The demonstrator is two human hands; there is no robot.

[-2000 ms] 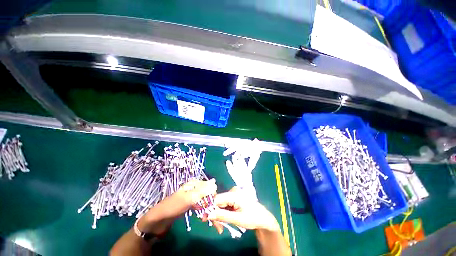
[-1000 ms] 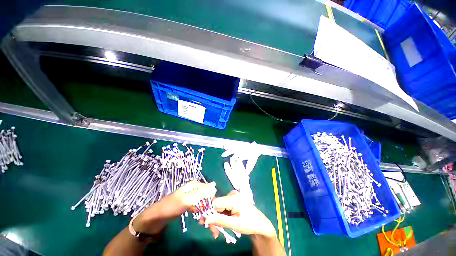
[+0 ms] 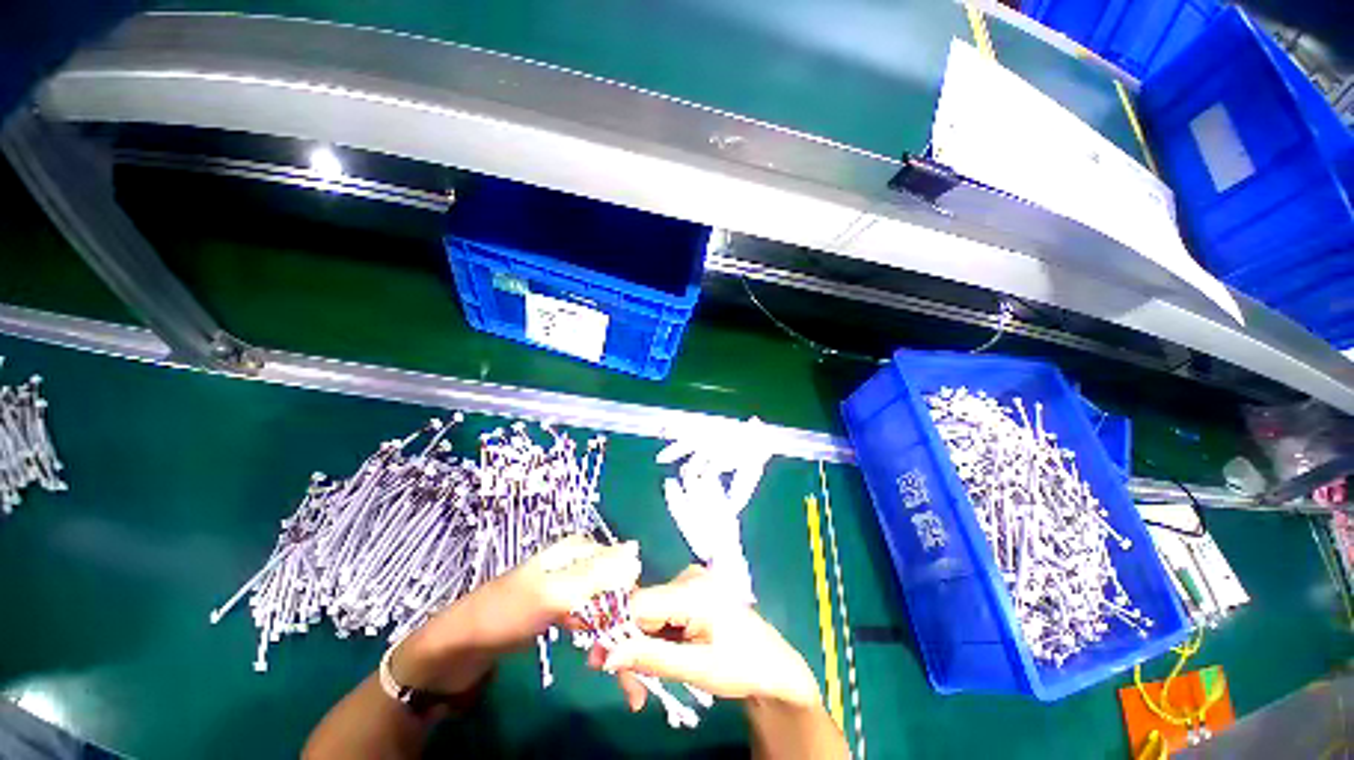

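A small bunch of cable assemblies is held between my two bare hands at the bottom centre. My left hand is closed round the bunch, with reddish and white ends showing between the hands. My right hand grips the same bunch from the right, and white ends stick out below its fingers. The strands inside the fists are hidden. A loose heap of white cable assemblies lies on the green mat to the left of and behind my hands.
White gloves lie behind my right hand. A blue tote full of strands stands at right, past yellow tape. A blue crate is behind the rail. An orange item is at lower right; a small pile lies far left.
The camera view has shifted slightly since the oldest frame. Both hands stay on the bunch in nearly the same place, with only slight finger movement.
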